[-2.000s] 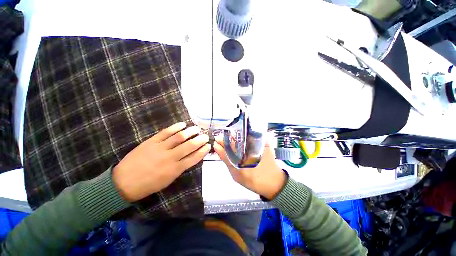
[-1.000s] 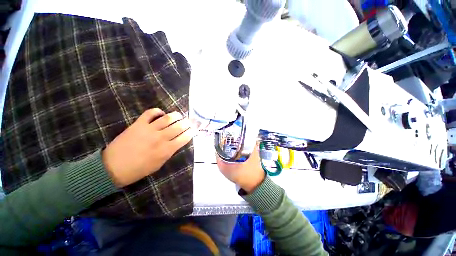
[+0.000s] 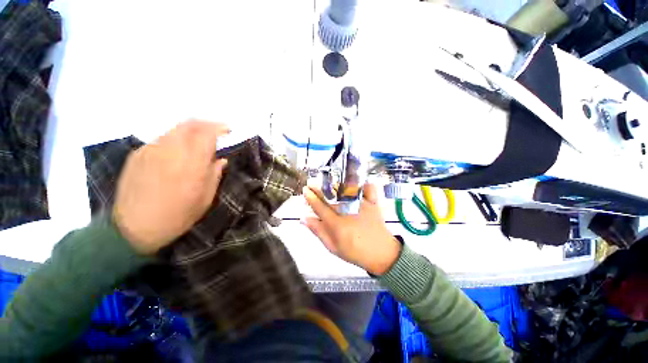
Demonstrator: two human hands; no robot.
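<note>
The dark plaid fabric panel (image 3: pixel 241 248) lies bunched left of the needle area and hangs over the table's front edge. Its narrow end reaches under the sewing machine head (image 3: pixel 419 92). My left hand (image 3: pixel 170 184) is blurred over the bunched cloth, fingers bent; whether it grips cloth is unclear. My right hand (image 3: pixel 355 230) is at the needle area, fingers spread, one fingertip beside the cloth's end. The shiny curved guard (image 3: pixel 348 166) partly covers its fingers. The needle and presser foot cannot be made out clearly.
Green and yellow loops (image 3: pixel 439 205) lie right of my right hand. A heap of plaid pieces (image 3: pixel 25 120) is at the table's left edge. The ruler-marked front edge (image 3: pixel 348 285) runs below my hands, with blue crates (image 3: pixel 462 315) beneath. A dark block (image 3: pixel 536 225) sits farther right.
The panel lay spread flat with my left hand on it; now it is bunched and lower, and my left hand is higher and further left. My right hand's fingers are more spread.
</note>
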